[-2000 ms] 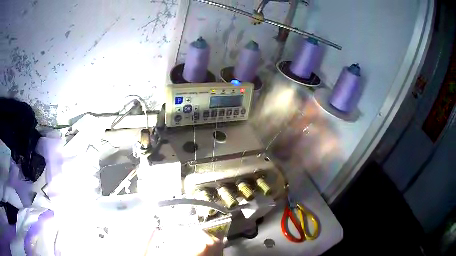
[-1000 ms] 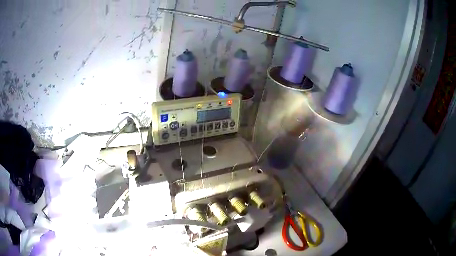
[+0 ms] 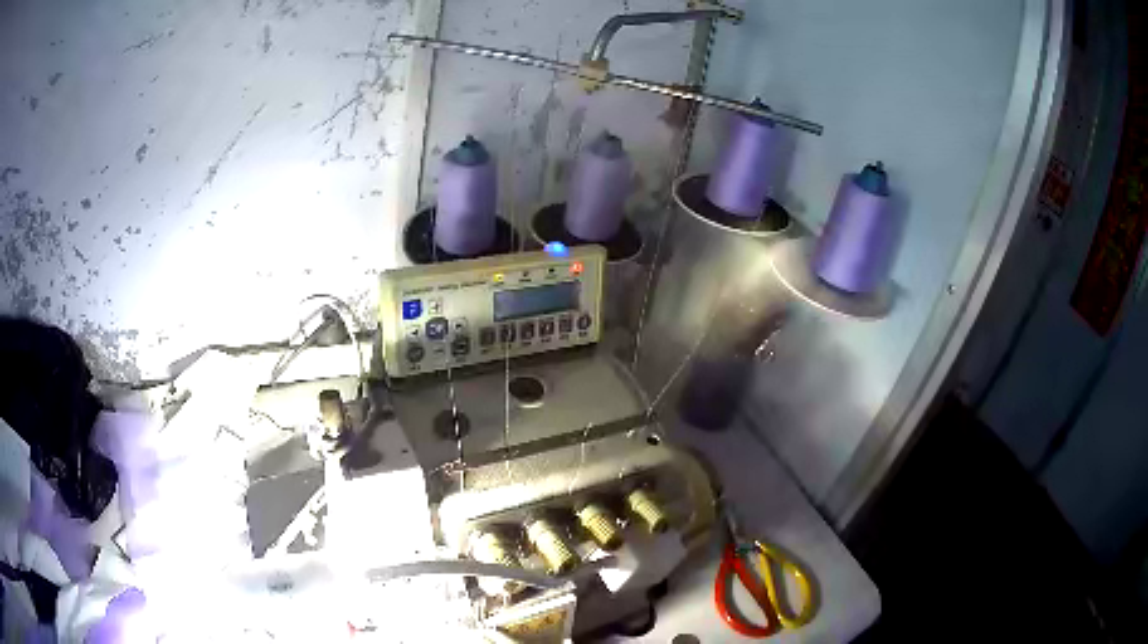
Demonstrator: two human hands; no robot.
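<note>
No hand shows clearly; the lower left and bottom centre are washed out by glare. White and pale lilac fabric pieces [image 3: 57, 516] lie at the far left and run into the glare. The cream overlock machine [image 3: 529, 434] fills the centre, with brass-coloured tension knobs [image 3: 550, 544] in a row on its front. A metal post [image 3: 332, 415] stands upright at the machine's left. The presser foot and needle area cannot be made out. A grey curved tube [image 3: 466, 570] crosses below the knobs.
The control panel [image 3: 494, 312] is lit. Purple thread cones [image 3: 467, 201] stand behind it under a metal rod [image 3: 604, 79]. Scissors with red and yellow handles [image 3: 764, 589] lie right of the knobs. A dark cylinder [image 3: 713, 393] stands below the right-hand cones. A black heap [image 3: 50, 403] is at far left.
The view has shifted, so the machine and cones sit further left and lower than two seconds ago. The bright skin-like patch at bottom centre no longer shows.
</note>
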